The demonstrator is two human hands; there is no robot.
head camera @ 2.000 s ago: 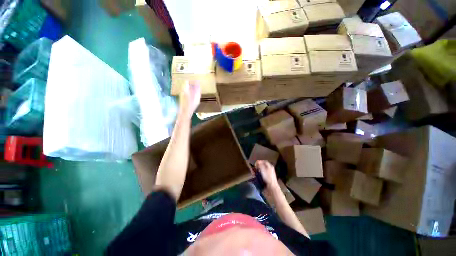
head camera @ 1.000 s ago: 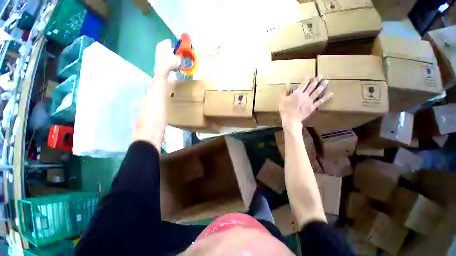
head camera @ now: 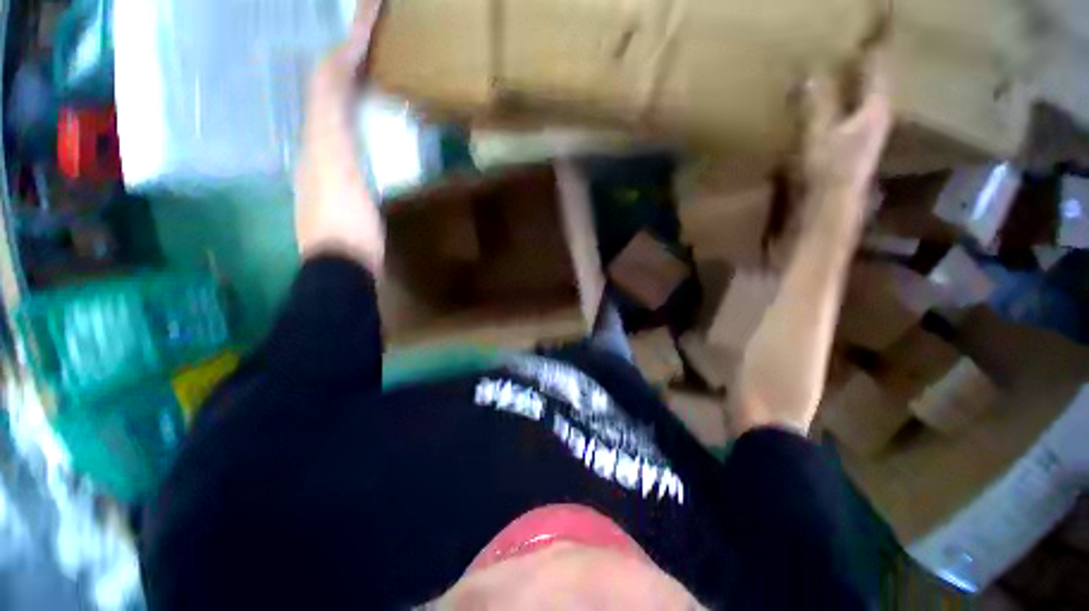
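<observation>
A row of closed brown inner boxes (head camera: 573,60) runs along the top of the view, cut off by its edge and blurred. My left hand (head camera: 349,54) is against the row's left end, blurred and partly cut off. My right hand (head camera: 846,131) grips the row towards its right side, fingers up against the cardboard. An open master carton (head camera: 514,257) lies below the row, in front of my body. A small brown shape shows inside it. Whether the row is off its surface cannot be told.
Loose small boxes (head camera: 890,304) lie in a heap at the right, beside a large carton's pale panel (head camera: 1015,489). A white wrapped block (head camera: 209,96), a red stool (head camera: 87,141) and green crates (head camera: 114,346) are at the left. Green floor shows between them.
The view has tipped down, so the row and carton sit higher. My left hand has gone to the row's left end, my right hand further right. The tape gun is out of view.
</observation>
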